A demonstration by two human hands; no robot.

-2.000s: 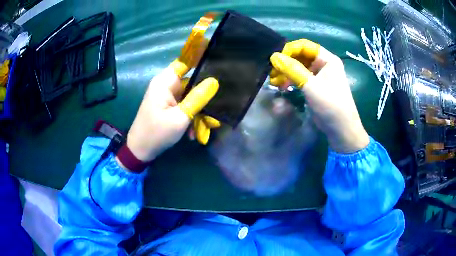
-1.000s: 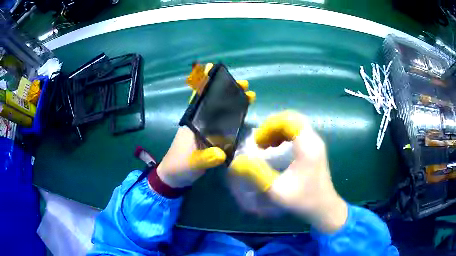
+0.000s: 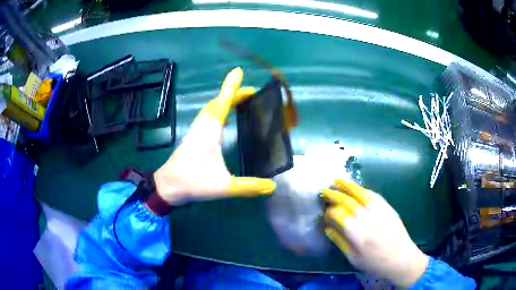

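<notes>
A dark glossy LCD panel [image 3: 263, 133] is near the bench centre, tilted, with an amber ribbon flex cable [image 3: 289, 110] at its upper right. The cable is blurred. My left hand [image 3: 206, 147], in yellow finger cots, spans the panel, with fingers at its upper left corner and the thumb at its lower edge. My right hand [image 3: 370, 226] is at the right of a pale, shiny film pad [image 3: 302, 212], fingers bent and pointing left. I cannot tell whether anything small is between its fingertips. Small dark green bits [image 3: 353, 165] lie by the pad.
Black open frames [image 3: 130, 102] are piled at left, near a blue bin [image 3: 52, 107] and a yellow carton [image 3: 22, 105]. White sticks [image 3: 435, 127] lie at right beside stacked clear trays [image 3: 489, 164]. A pale edge strip [image 3: 283, 20] curves along the back.
The panel has turned, and its ribbon has swung from the upper left to the upper right. My left hand has spread around the panel. My right hand has moved right and down, uncovering the pad.
</notes>
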